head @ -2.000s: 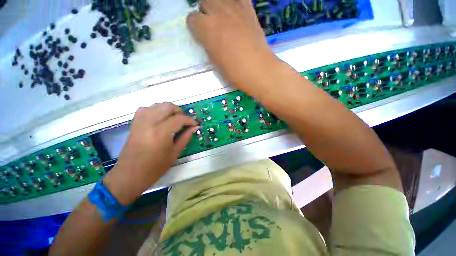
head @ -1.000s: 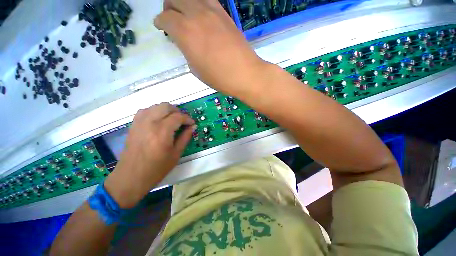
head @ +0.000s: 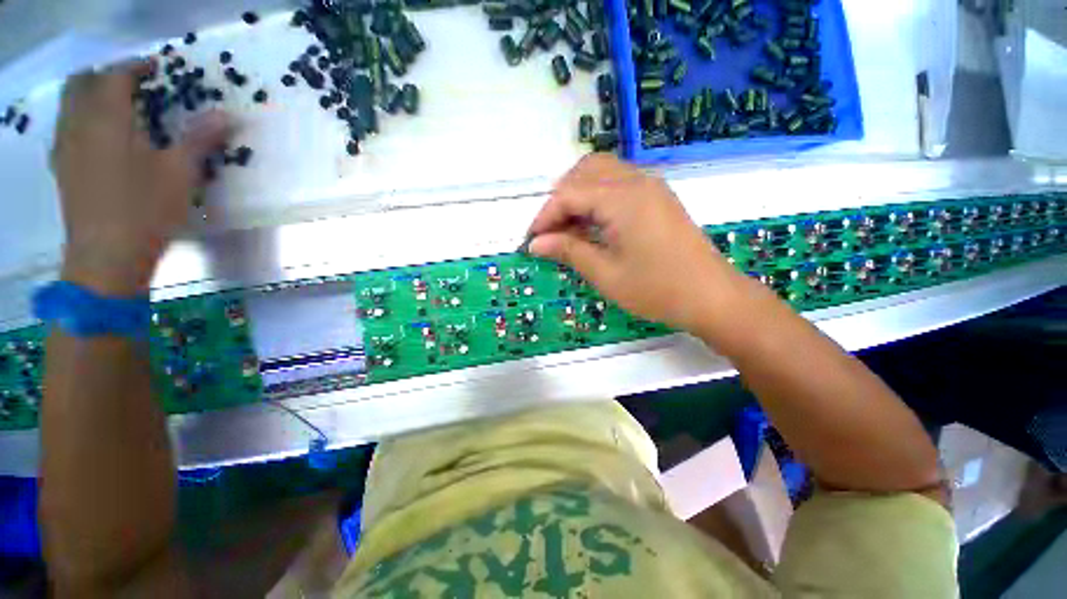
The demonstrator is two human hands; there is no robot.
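My left hand (head: 123, 176), blurred, is over the small black capacitors (head: 181, 88) at the left of the bench, fingers apart; I cannot tell whether it holds one. My right hand (head: 597, 234) pinches a small dark part (head: 525, 246) between thumb and finger at the far edge of the green circuit board (head: 404, 322). The board carries two rows of red, white, blue and black parts. A blue strap (head: 91, 307) is on my left wrist.
Large striped capacitors (head: 380, 59) lie loose on the white bench (head: 468, 129). A blue bin (head: 741, 143) at the upper right holds more. The near metal rail (head: 503, 390) runs along the boards, with a gap (head: 307, 322) between two boards. Cardboard boxes (head: 702, 477) are below.
My left hand has left the board and moved up and left to the black capacitors. My right hand has come down from the bench to the board. The camera view has shifted.
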